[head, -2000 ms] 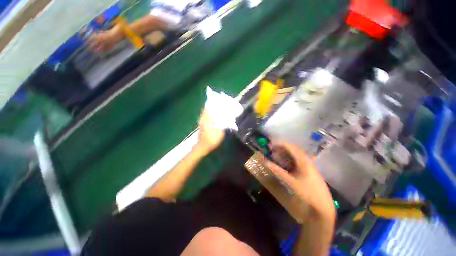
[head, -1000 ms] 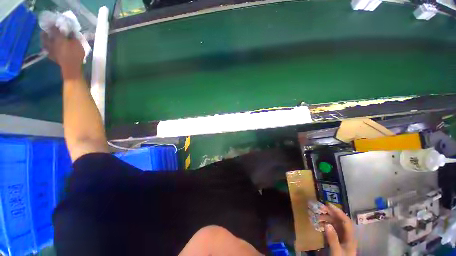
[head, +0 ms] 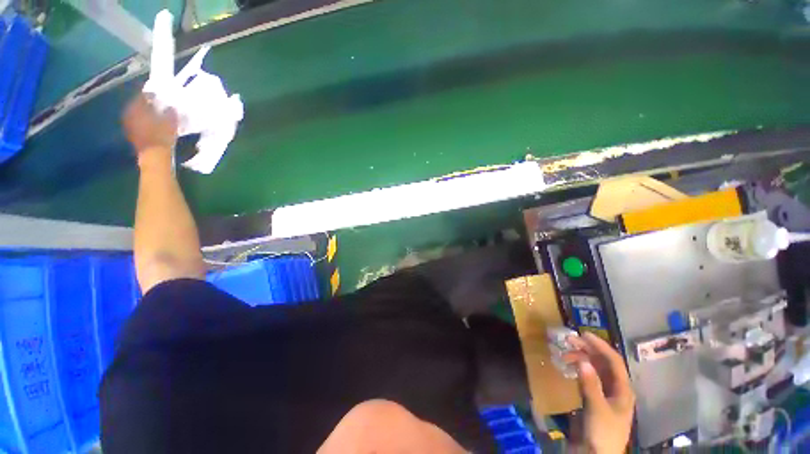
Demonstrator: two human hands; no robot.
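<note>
My left hand (head: pixel 153 124) is stretched out at the upper left over the conveyor and grips a crumpled white cloth (head: pixel 210 108). The hand is slightly blurred. My right hand (head: pixel 606 387) is at the lower right, over the edge of the brown ledge (head: pixel 543 372). Its fingertips hold a small whitish, partly clear piece (head: pixel 563 351) above the ledge. I cannot tell exactly what this piece is.
The green conveyor belt (head: pixel 400 115) crosses the top, with a white strip (head: pixel 408 200) along its near edge. Blue trays (head: pixel 75 346) stand lower left. At right are the metal fixture (head: pixel 746 355), green button (head: pixel 575 266), yellow bar (head: pixel 682 211) and squeeze bottle (head: pixel 744 240).
My left hand has swung with the cloth from near the right hand to the far left, then slightly right and down. My right hand stays by the ledge while the view has turned.
</note>
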